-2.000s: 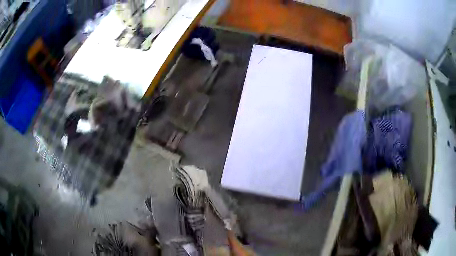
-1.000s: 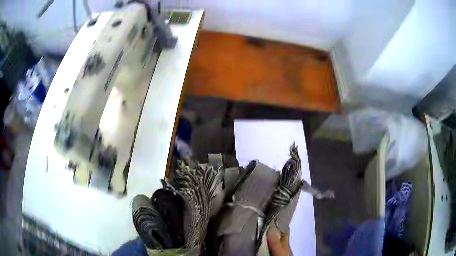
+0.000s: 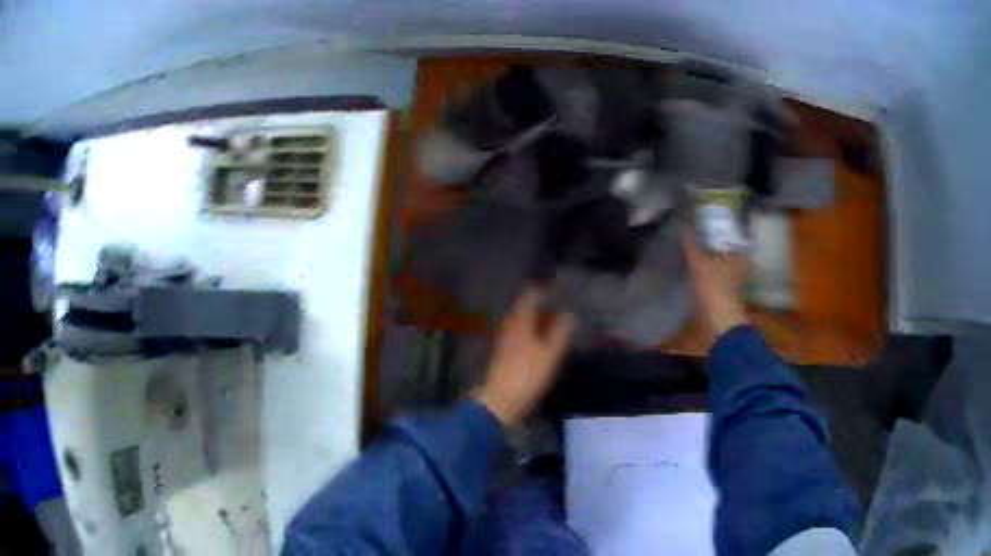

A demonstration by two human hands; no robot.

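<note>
Grey and dark cut-piece bundles lie spread over the orange-brown wooden bench, blurred by motion. My left hand is at the front edge of the pile with its fingers apart and nothing visibly held. My right hand is at the right part of the pile, beside a white ticket; its fingers are blurred and I cannot tell whether it grips a piece.
A white sewing-machine table stands at the left, with the off-white machine head and a slotted tray on it. A white board is low in front. Clear plastic is at the lower right. A wall rises behind the bench.
The bundles carried in front of me a second ago now lie on the bench, which was bare. The view has moved closer to the bench, and both hands and sleeves now show.
</note>
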